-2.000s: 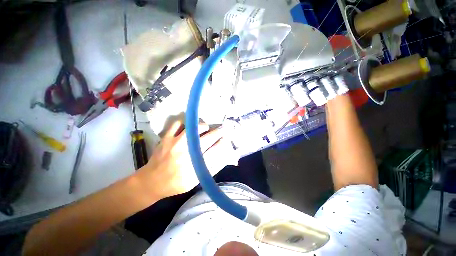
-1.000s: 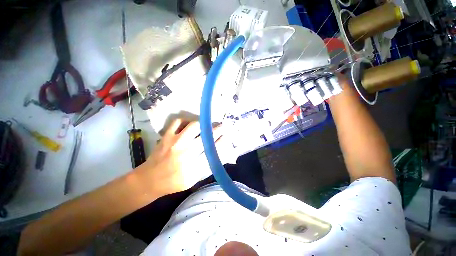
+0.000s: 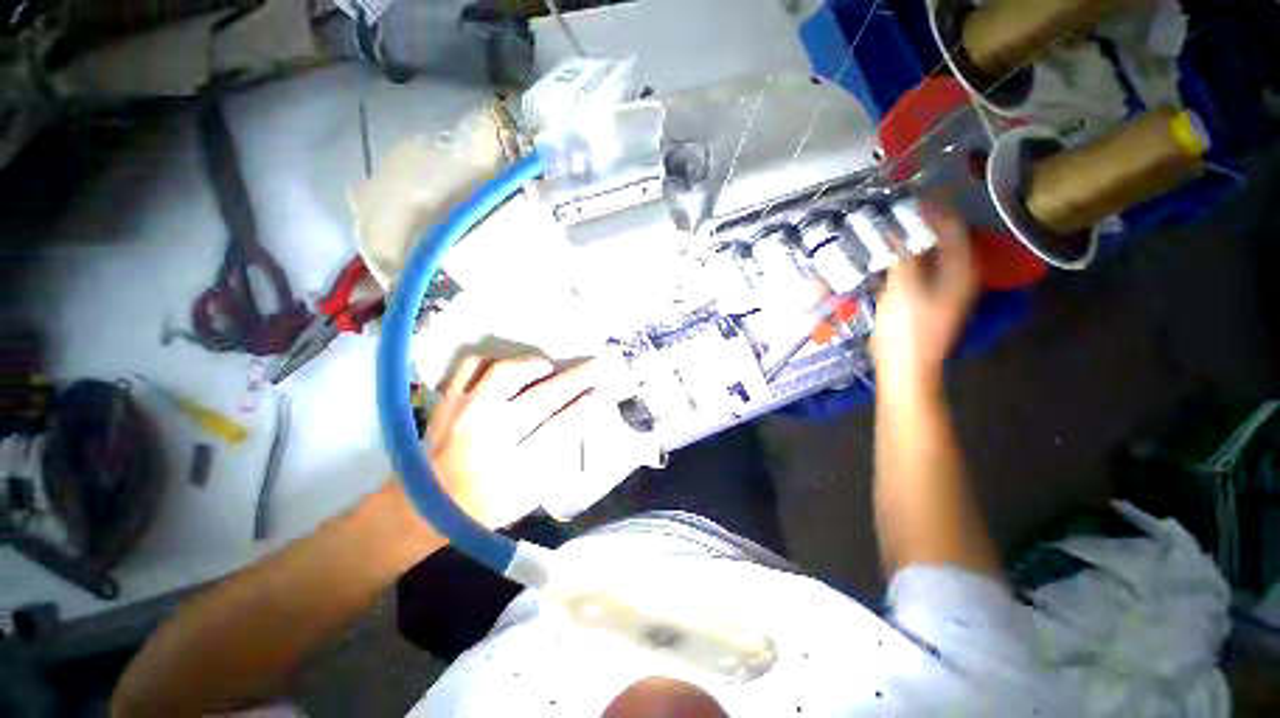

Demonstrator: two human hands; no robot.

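The overlock machine stands in strong glare, its open front facing me. A row of silvery-white tension knobs runs along its right part. My left hand lies at the machine's left front, fingers spread and pointing right; its fingertips are washed out by light, so I cannot tell if it holds anything. My right hand is at the machine's right end, beside the last knob; its fingers are partly hidden there.
The blue gooseneck lamp arches over my left hand. Red-handled pliers, scissors, tweezers and a yellow-handled screwdriver lie at left. Thread cones stand at right, near a blue bin.
The view has shifted. The lamp has swung left relative to the machine, and its head now lies lower left. My right hand shows more at the right end. My left hand stays at the left front.
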